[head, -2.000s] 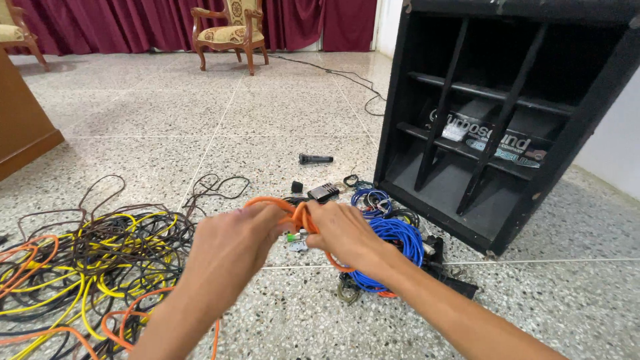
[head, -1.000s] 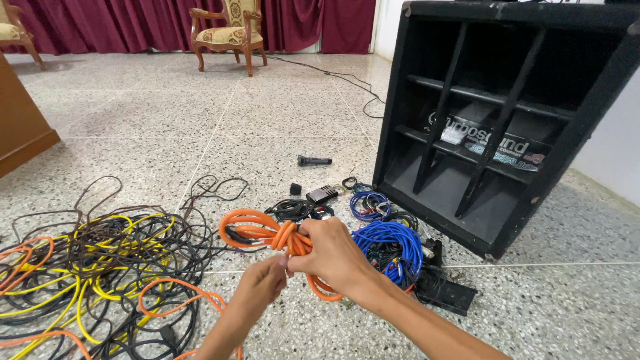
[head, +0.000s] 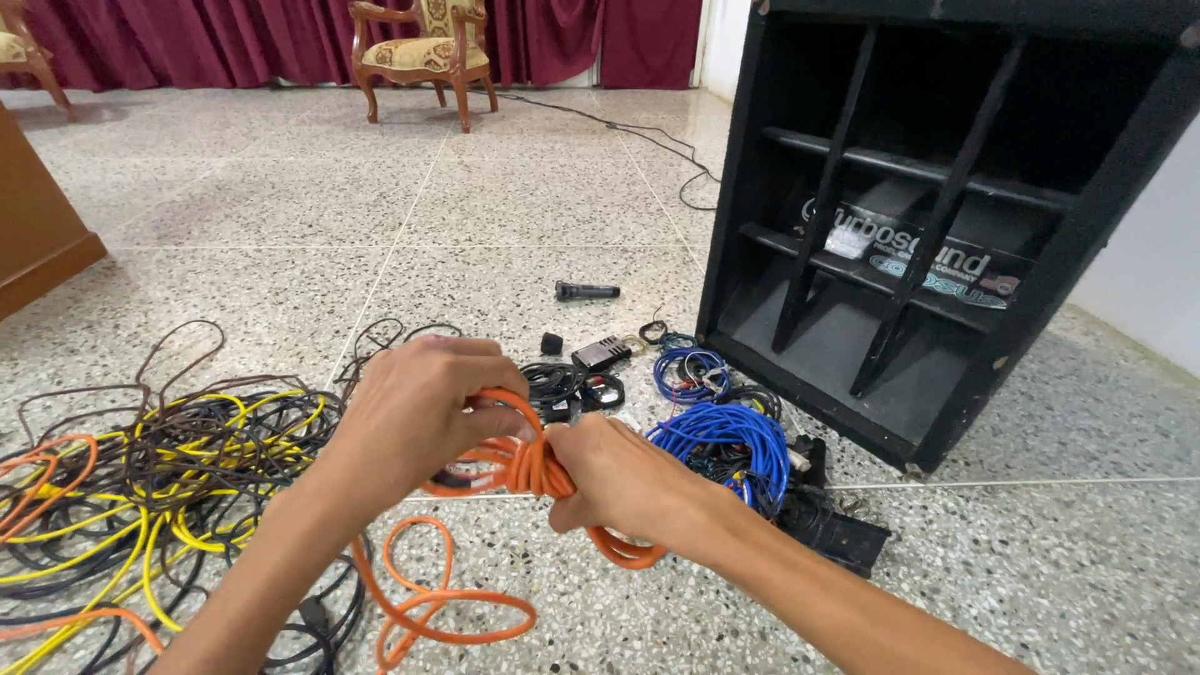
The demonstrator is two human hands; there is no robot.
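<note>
An orange cable (head: pixel 532 466) is gathered in a bundle between my two hands, with turns of the same cable wrapped tightly around its middle. My left hand (head: pixel 431 412) pinches a strand of it at the left of the wraps. Gripping the bundle from the right is my right hand (head: pixel 614 473), with a loop of cable showing below it. A loose orange length (head: pixel 450 595) hangs or lies in curves below my left hand. Part of the bundle is hidden behind my fingers.
A tangle of yellow, black and brown cables (head: pixel 206 469) spreads at the left. A coiled blue cable (head: pixel 731 441), a wireless-looking black device (head: pixel 601 353) and a microphone (head: pixel 588 291) lie ahead. A large black speaker cabinet (head: pixel 900 178) stands at the right; a wooden armchair (head: pixel 427 56) is farther back.
My left hand has moved from below the bundle up to its left side, onto the orange strand. The right hand still holds the bundle.
</note>
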